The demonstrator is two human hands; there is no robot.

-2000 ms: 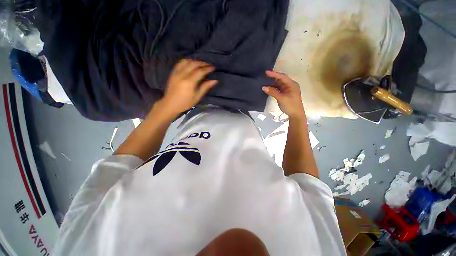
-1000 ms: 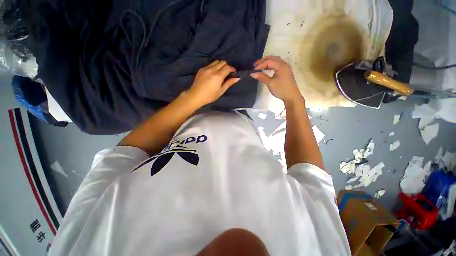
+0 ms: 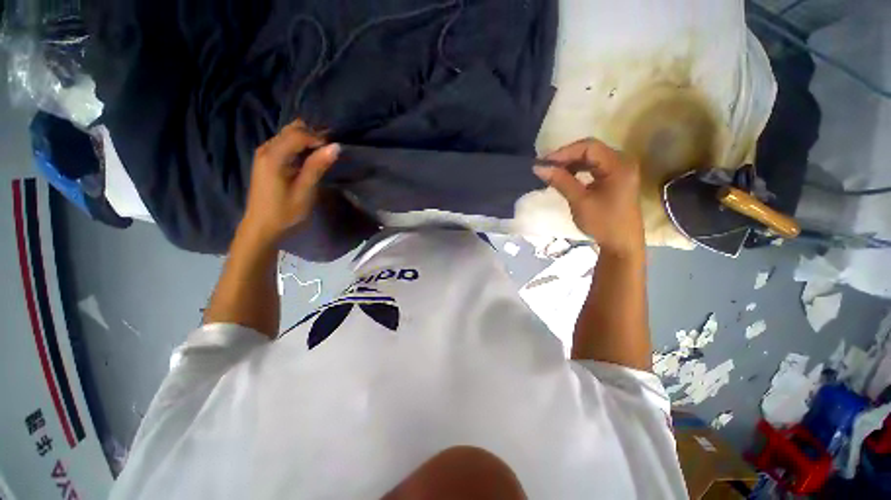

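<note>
A dark garment (image 3: pixel 440 112) lies on the padded table in front of me, with thin drawstring loops on it. My left hand (image 3: pixel 291 176) pinches the garment's straight edge at its left part, and my right hand (image 3: pixel 591 186) pinches the same edge at its right end. The edge is stretched straight between them, with a band of cloth hanging below it toward my body. A steam iron (image 3: pixel 705 210) with an orange-tan wooden handle rests to the right of my right hand, untouched.
The off-white table cover (image 3: pixel 596 68) has a round brown scorch mark. A clear plastic bag (image 3: pixel 44 68) and a blue item (image 3: pixel 68 166) are at far left. White scraps (image 3: pixel 696 361), a cardboard box (image 3: pixel 708 454) and a red stool (image 3: pixel 793 457) are at lower right.
My hands were close together on a small bit of the cloth; they have moved wide apart, and the edge is now pulled straight between them. The iron remains at the right.
</note>
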